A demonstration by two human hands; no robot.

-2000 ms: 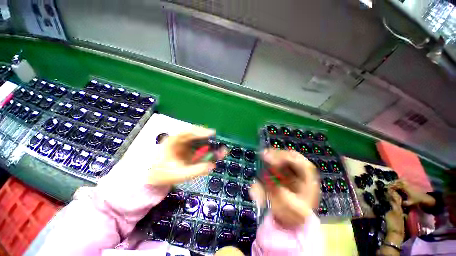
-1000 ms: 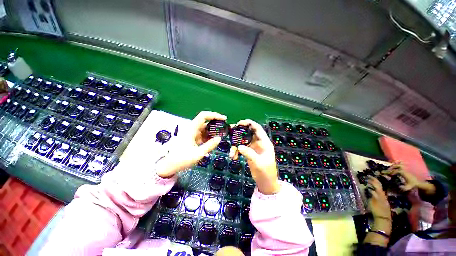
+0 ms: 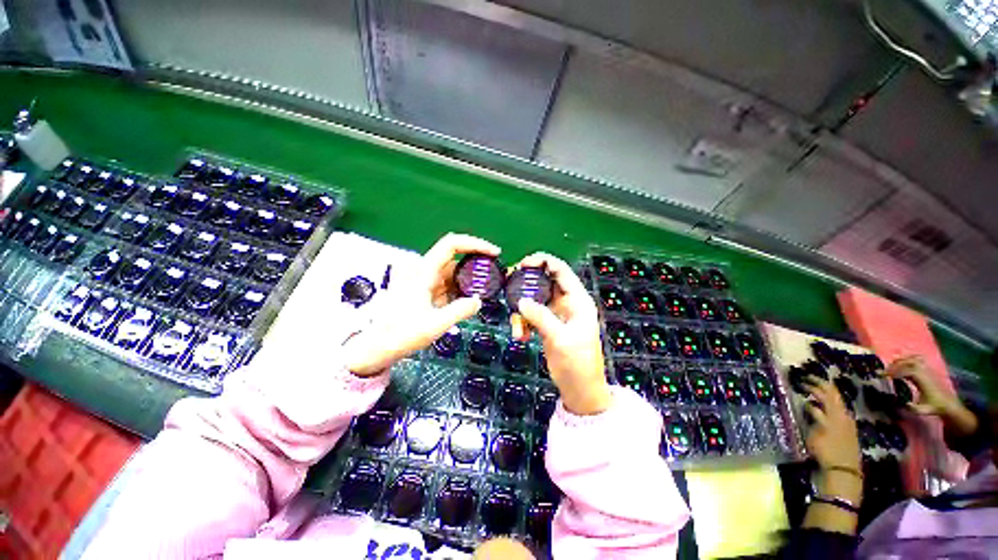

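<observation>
My left hand [image 3: 429, 301] holds a round black watch body [image 3: 478, 278] upright, its face towards me and lit with pale purple stripes. My right hand [image 3: 567, 328] holds a second watch body [image 3: 530, 289] beside it, with similar stripes. Both are above the far part of the centre blister tray [image 3: 429, 381], which holds rows of dark round units and has some bare pockets. A white sheet [image 3: 317, 312] to the left carries one black unit [image 3: 358, 290] and a thin dark tool [image 3: 385, 276].
Left blister trays [image 3: 186, 263] and a right blister tray [image 3: 684, 345] with red and green lights lie on the green bench [image 3: 438, 208]. A yellow pad [image 3: 735, 509], pale board [image 3: 790, 348] and neighbour's hands [image 3: 834, 427] are at right. A red crate [image 3: 55, 459] is low left.
Both watch bodies came together side by side from apart. Their lit stripes changed from reddish and mixed colours to pale purple. The neighbour's hands have shifted over the black units.
</observation>
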